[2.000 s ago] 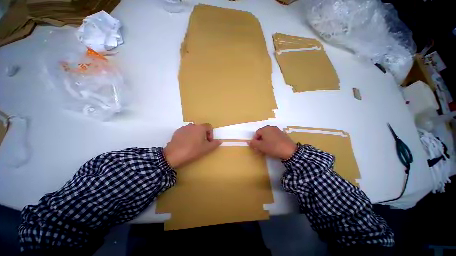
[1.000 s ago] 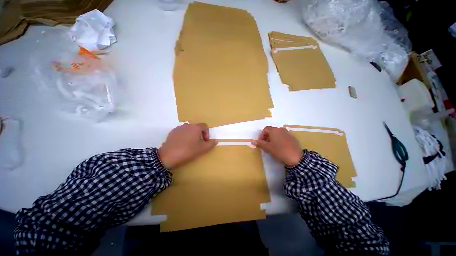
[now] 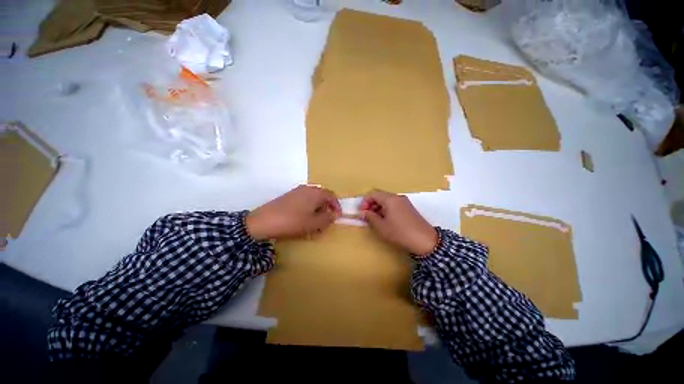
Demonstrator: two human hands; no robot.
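A flat tan panel [image 3: 345, 292] lies in front of me, its near edge reaching past the table's rounded edge. A narrow white strip [image 3: 351, 221] runs along its far edge between my hands. My left hand [image 3: 298, 213] pinches at the strip's left part, thumb and finger together. My right hand [image 3: 397, 221] is closed at the strip's right part, fingertips near the left ones. The fingers hide the strip's ends. I cannot tell whether the strip is fully stuck down.
A tan panel stack [image 3: 379, 105] lies just beyond. Panels with white strips lie right [image 3: 525, 262], far right [image 3: 510, 116] and left [image 3: 22, 176]. A strip bag [image 3: 187, 127], crumpled paper [image 3: 200, 45], large plastic bags [image 3: 592, 52], scissors [image 3: 651, 266] and a small offcut [image 3: 586, 160] surround them.
The view has shifted left, so things appear further right and the left panel shows. My right hand has moved inward along the strip, closer to my left hand.
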